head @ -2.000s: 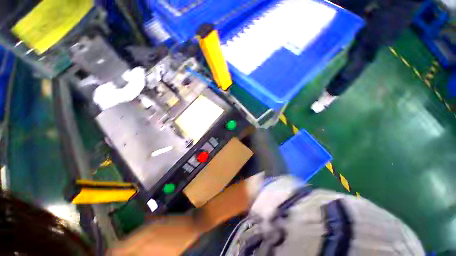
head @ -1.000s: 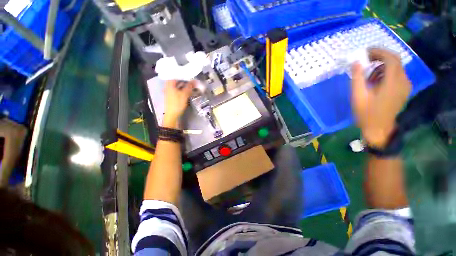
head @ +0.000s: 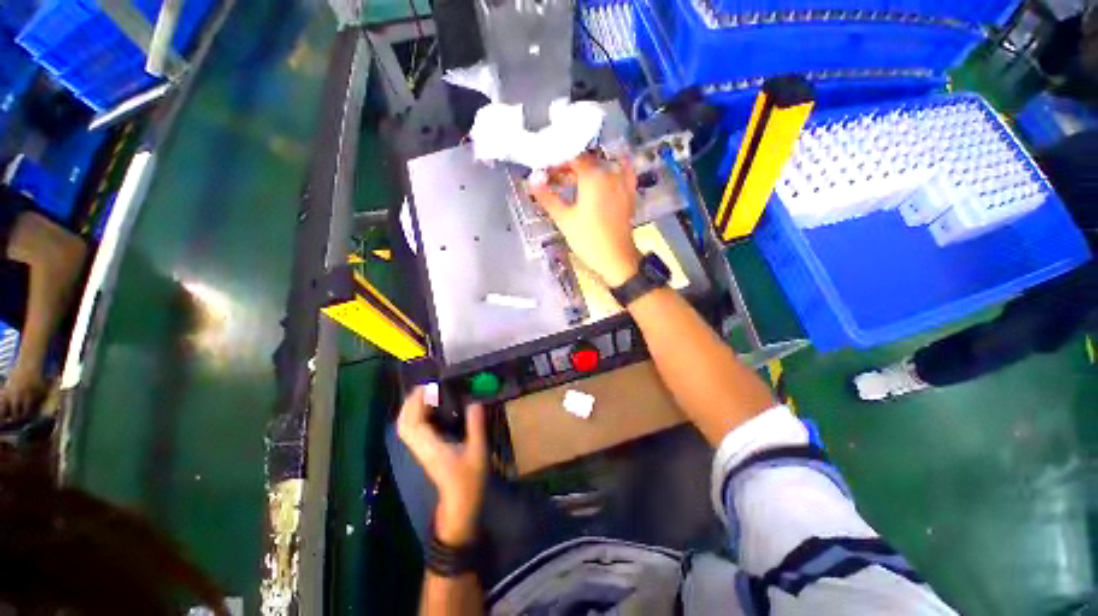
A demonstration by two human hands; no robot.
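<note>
My right hand (head: 590, 214) reaches into the fixture under the machine head, fingertips bent down. A small white spot shows at the fingertips; whether it is a held part is unclear. My left hand (head: 446, 455) is at the machine's front left corner, thumb and fingers apart, beside the left green button (head: 484, 384). A small white part (head: 578, 403) lies on the cardboard pad (head: 542, 438). White fluffy padding (head: 538, 135) wraps the lower head. The cream sheet (head: 657, 247) is partly hidden by my right wrist.
Yellow-black sensor bars stand at the left (head: 376, 315) and right (head: 765, 163). A red button (head: 584, 356) sits front centre. The large blue bin (head: 891, 283) at right holds rows of white parts. A white strip (head: 512, 300) lies on the bed. Other people show at both edges.
My right hand has moved from above the blue bin to the fixture. My left hand has moved from the fixture to the front left corner. A white part now lies on the cardboard.
</note>
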